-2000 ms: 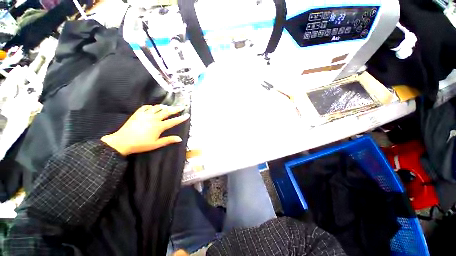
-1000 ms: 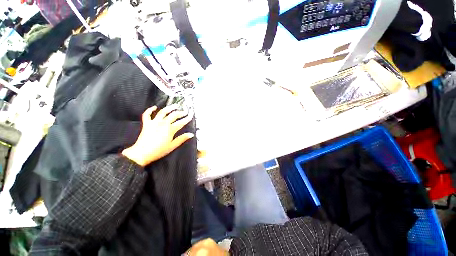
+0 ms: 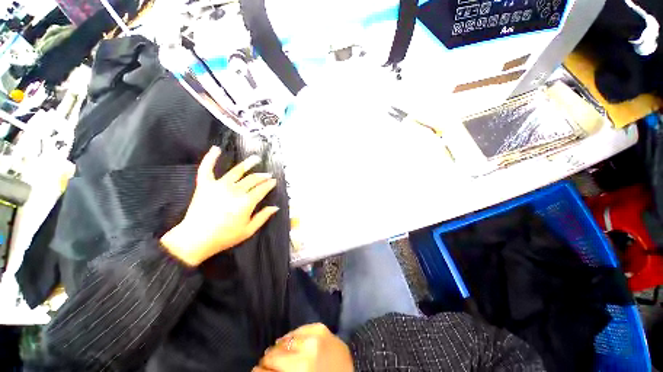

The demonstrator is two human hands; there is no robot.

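A large black, finely ribbed garment (image 3: 145, 138) lies left of the sewing machine's needle area and hangs over the table's front edge. Its right edge runs up to the presser foot and needle (image 3: 262, 118). My left hand (image 3: 225, 211) lies flat on the garment just below the foot, palm down, fingers spread. My right hand (image 3: 309, 350) is at the bottom edge of the picture, partly cut off, beside the lower part of the garment. Its fingers are curled, but whether they hold cloth cannot be told.
The white machine head (image 3: 480, 80) has a dark control panel and two black straps. A snips-like tool (image 3: 422, 125) and an open cardboard box (image 3: 574, 120) lie right of the needle. A blue crate (image 3: 451, 265) with black pieces stands below right.
My right hand has come further into view at the bottom. My left hand has moved slightly down from the foot, still on the garment. The view has shifted a little.
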